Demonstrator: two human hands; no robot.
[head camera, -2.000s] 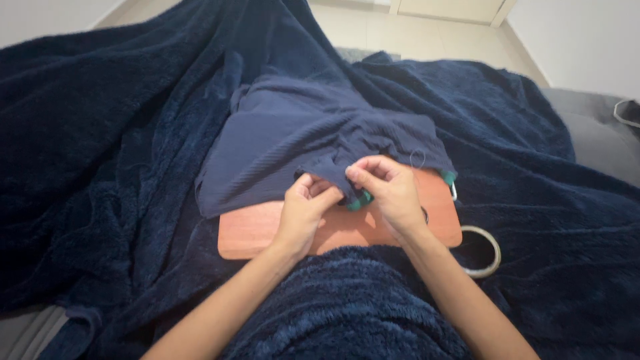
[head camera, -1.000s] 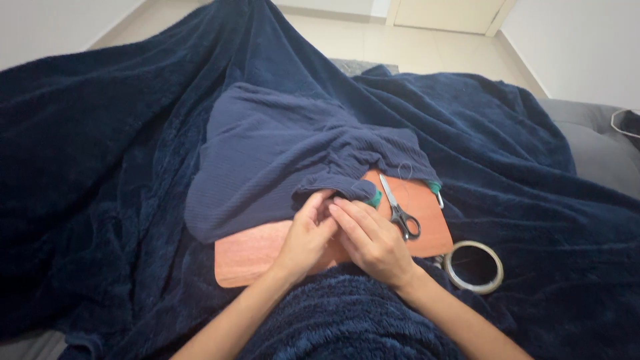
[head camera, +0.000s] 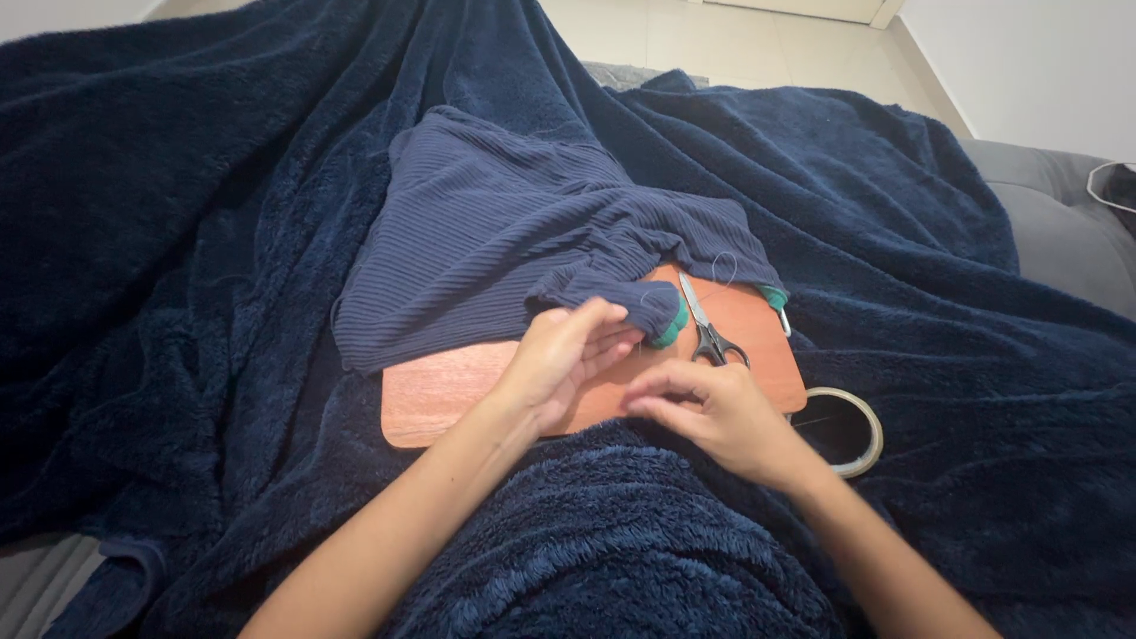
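A ribbed navy garment (head camera: 497, 231) lies over a reddish wooden board (head camera: 444, 399). My left hand (head camera: 572, 355) is palm up beside the garment's bunched end, fingers loosely curled; whether it grips the cloth is hidden. Green fabric (head camera: 672, 327) shows at that end. My right hand (head camera: 701, 404) is lower right, thumb and forefinger brought close together; anything as thin as a needle or thread between them cannot be made out. Scissors with black handles (head camera: 710, 333) lie on the board just above my right hand. A loop of thin thread (head camera: 725, 266) rests by the garment's right part.
A roll of tape (head camera: 865, 430) lies on the dark blue plush blanket (head camera: 976, 426), touching or close to the board's right corner. A white clip-like piece (head camera: 784, 321) sticks out at the board's right edge. A grey sofa (head camera: 1047, 195) is at right.
My hands were together at the garment's bunched end; now they are apart, the right one lower and to the right. The scissors, largely covered two seconds ago, are in plain view.
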